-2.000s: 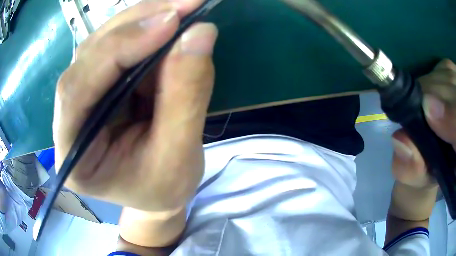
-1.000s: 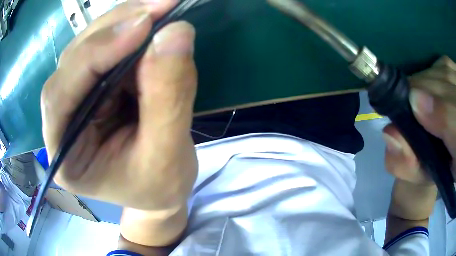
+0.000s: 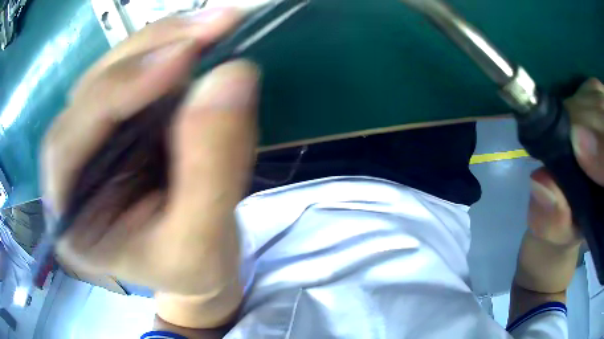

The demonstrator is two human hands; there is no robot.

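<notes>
My left hand [image 3: 159,165], blurred and large at the left, holds dark tweezers [image 3: 255,28] between thumb and fingers. Their two legs reach up past the top edge. My right hand [image 3: 569,165], cut off by the right edge, grips the black handle of the soldering iron [image 3: 520,88]. Its silver barrel and collar point up and left, and the tip is out of the picture. A thin bright wire [image 3: 291,173] hangs beside my left hand, against dark cloth. Part of a pale metal bracket [image 3: 112,20] shows at the top left, partly behind my left hand.
The green bench mat [image 3: 371,79] ends at a pale brown edge [image 3: 371,131] before my body. A yellow floor line [image 3: 500,156] shows at the right. Boxes and papers lie below the bench at the lower left. Dark items are at the top left corner.
My left hand has moved slightly left and down, and its tweezer legs now show a gap. The iron has shifted a little to the right since one second ago. More of the bracket's end shows.
</notes>
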